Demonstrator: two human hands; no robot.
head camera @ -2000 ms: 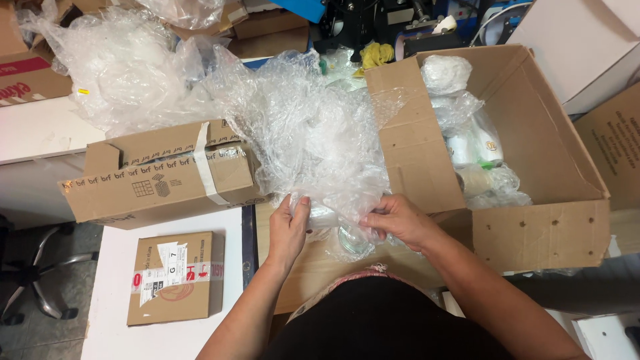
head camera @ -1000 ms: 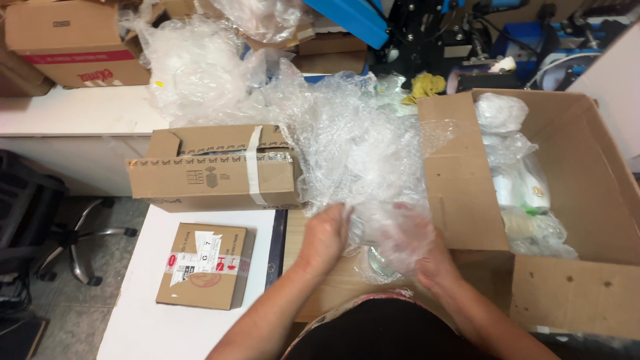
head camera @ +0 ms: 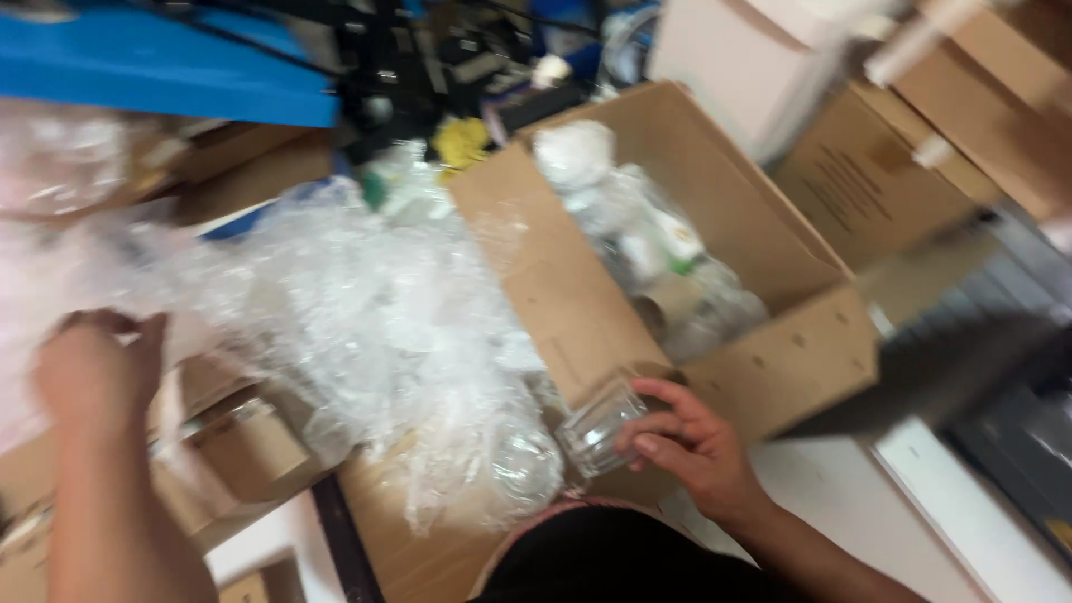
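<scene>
My right hand (head camera: 691, 444) holds a clear glass (head camera: 601, 425) by its side, near the front flap of an open cardboard box (head camera: 754, 209). Wrapped items (head camera: 645, 243) lie inside that box. My left hand (head camera: 100, 360) is blurred at the far left, above a smaller cardboard box (head camera: 243, 452), and seems to pinch a piece of clear wrap; its hold is hard to make out. Between the hands spreads a heap of bubble wrap (head camera: 377, 310). A round clear glass piece (head camera: 526, 465) sits at the near end of the heap.
A blue panel (head camera: 167, 63) and dark equipment (head camera: 452, 59) stand at the back, with a yellow crumpled thing (head camera: 461, 142) in front. More cardboard boxes (head camera: 871, 176) are at the right. Part of the wooden tabletop (head camera: 402, 536) shows near my body.
My hands have moved apart, the left one out to the far left. The clear glass now shows in my right hand. The view has turned and shifted.
</scene>
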